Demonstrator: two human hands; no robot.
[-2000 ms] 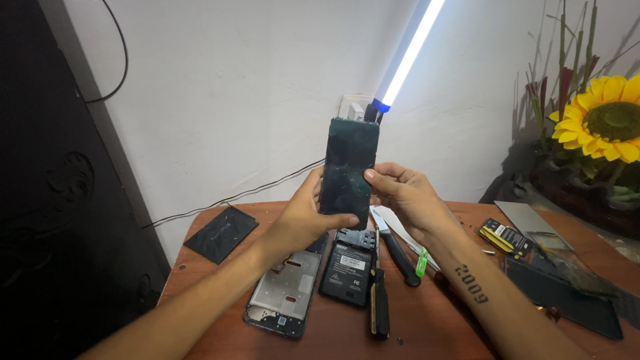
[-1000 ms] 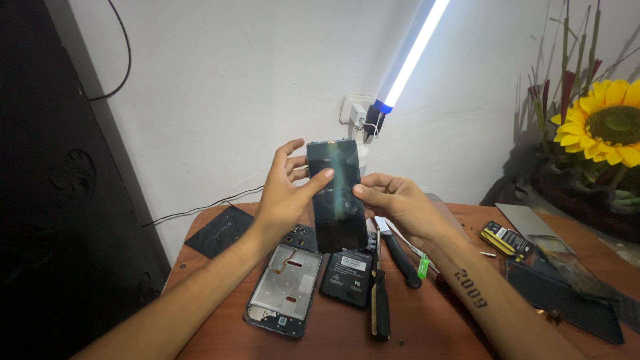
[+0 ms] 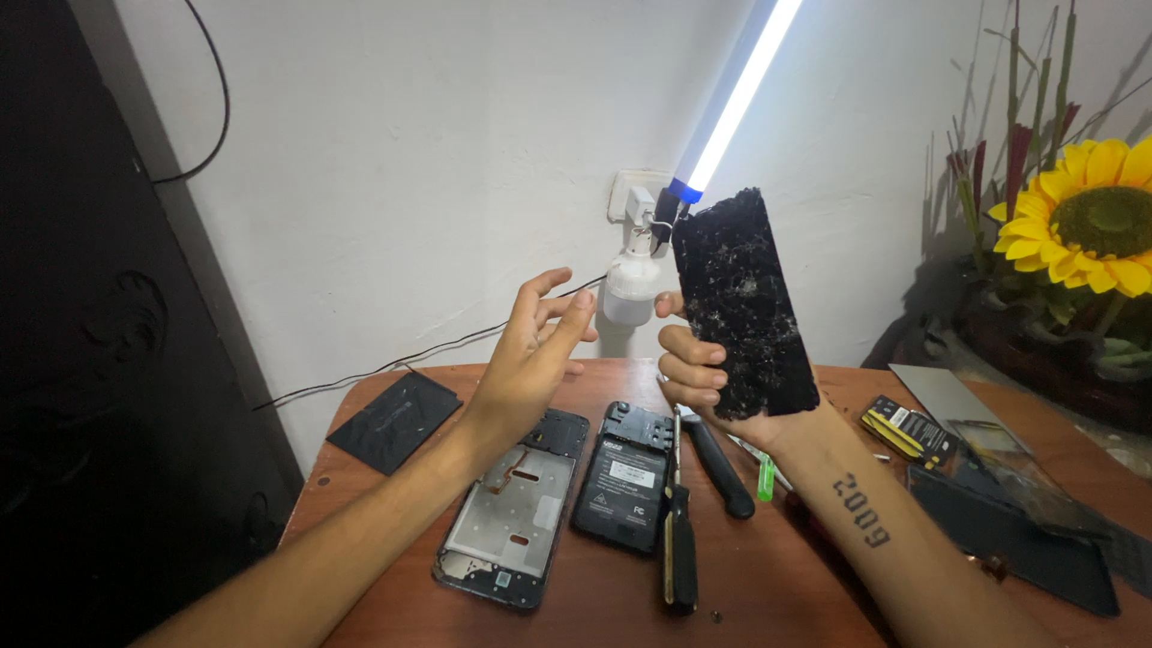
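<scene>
My right hand [image 3: 702, 369] holds up a cracked phone screen panel [image 3: 747, 306], its shattered black face toward me, tilted slightly to the left. My left hand [image 3: 540, 351] is raised to the left of it, fingers apart, holding nothing. Below my left hand lies a phone mid-frame [image 3: 517, 504] with a thin orange flex cable on it. To its right is an opened phone body with a black battery [image 3: 621, 490]. Beside that lies a screwdriver with a black and yellow handle [image 3: 680, 549], then a black-handled knife [image 3: 717, 463] and a small green tool [image 3: 766, 480].
A flat black panel [image 3: 396, 421] lies at the table's back left. On the right are a loose battery [image 3: 909, 432], a dark phone cover [image 3: 1017, 540] and a grey sheet [image 3: 954, 405]. Behind hang a white bulb [image 3: 630, 283] and a lit tube lamp [image 3: 742, 99]. A sunflower arrangement [image 3: 1107, 220] stands right.
My left hand has let go of the screen panel and moved away to its left. My right hand has moved the panel right and turned it, so its cracked face shows.
</scene>
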